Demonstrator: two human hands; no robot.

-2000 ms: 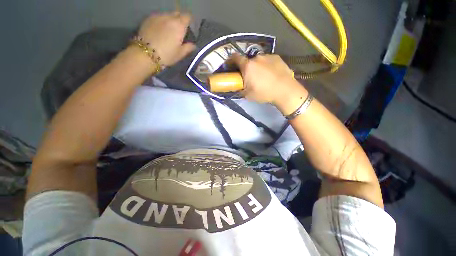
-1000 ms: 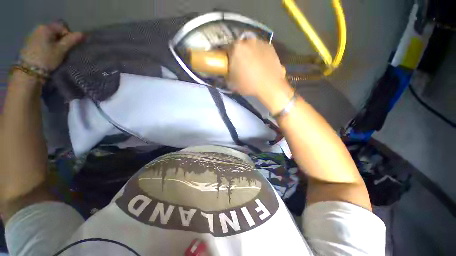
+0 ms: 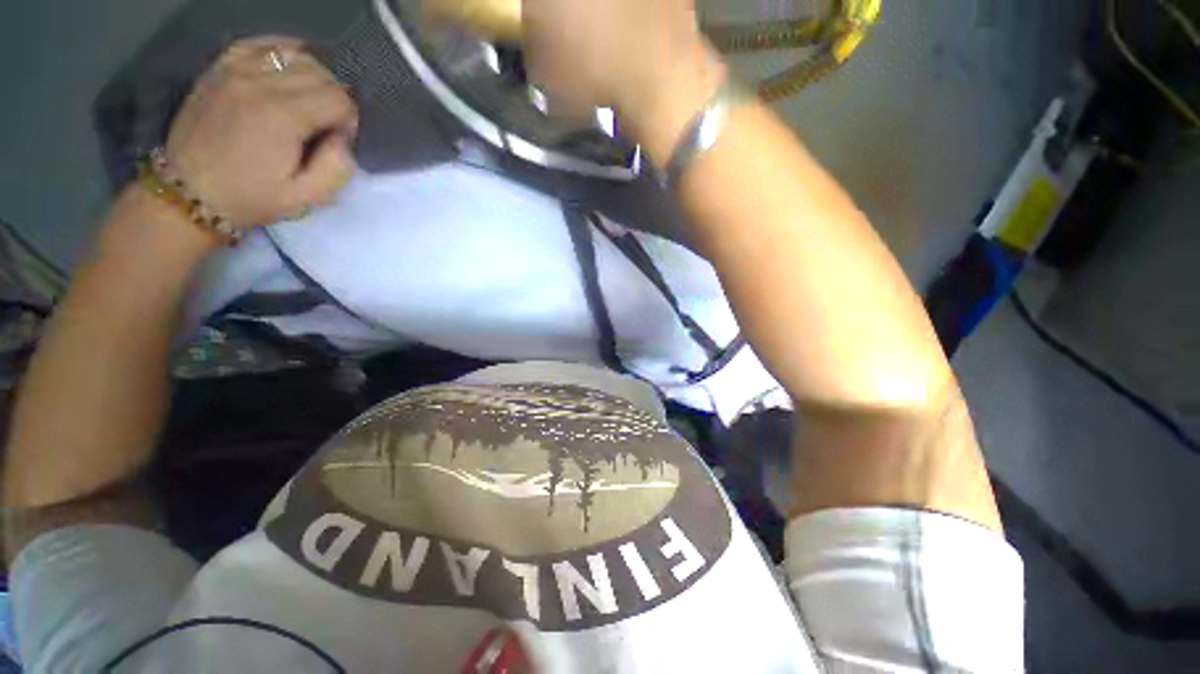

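Observation:
The jacket body (image 3: 434, 250) lies wrong side up, its pale blue-white interfacing crossed by dark seam strips. Its dark grey shell fabric (image 3: 395, 112) shows along the far side. My right hand (image 3: 612, 59), blurred and cut by the top edge, is closed around the orange-tan handle (image 3: 474, 13) of the steam iron (image 3: 579, 152). The iron is over the dark fabric, its far part out of the picture. My left hand (image 3: 263, 138) is curled over the dark cloth at the left; its fingertips are hidden, so its grip cannot be told.
The yellow steam hose (image 3: 842, 33) and brownish coiled cords run right from behind the iron at the top. A blue and yellow object (image 3: 1007, 244) hangs at the right. Dark and patterned cloth (image 3: 237, 353) lies below the garment. The grey pressing table (image 3: 869, 152) shows at upper right.
The iron and my right hand have moved toward the top edge of the picture. My left hand went out left with the dark cloth edge, then came back right, curled on the cloth.

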